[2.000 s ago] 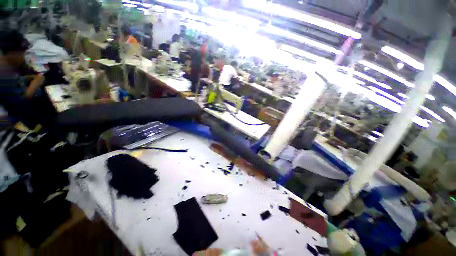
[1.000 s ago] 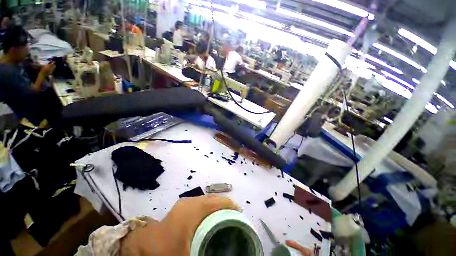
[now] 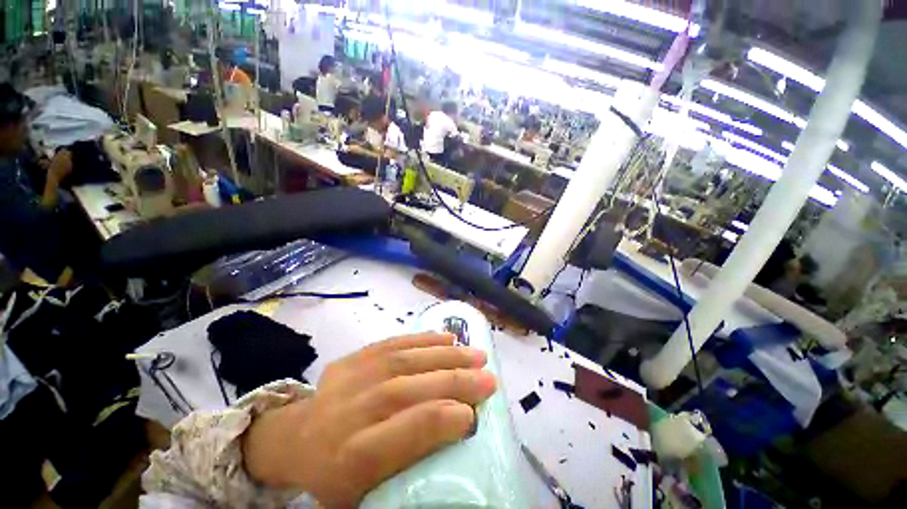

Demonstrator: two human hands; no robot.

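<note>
My left hand (image 3: pixel 383 413), bare with a patterned pale sleeve, is wrapped around a pale mint-green bottle (image 3: pixel 453 467) close in front of me. The bottle's rounded end points away from me, and its near end is cut off by the lower edge. The bottle and hand hide the middle of the table. The shears (image 3: pixel 542 471) lie on the table to the right of the bottle, partly cut off below. My right hand is not in view.
The white table (image 3: pixel 338 276) holds a rough black fabric pile (image 3: pixel 257 348) at left, small scissors (image 3: pixel 162 367) at far left, and black scraps (image 3: pixel 530 402) at right. A mint-green basket (image 3: pixel 708 467) stands at the right edge. A dark padded board (image 3: pixel 249 224) crosses behind. People sit beyond.
The bottle, earlier with its open mouth facing me, now shows its rounded end pointing away, with my left hand over its side. My right hand's fingers, seen at the lower right, have left the view.
</note>
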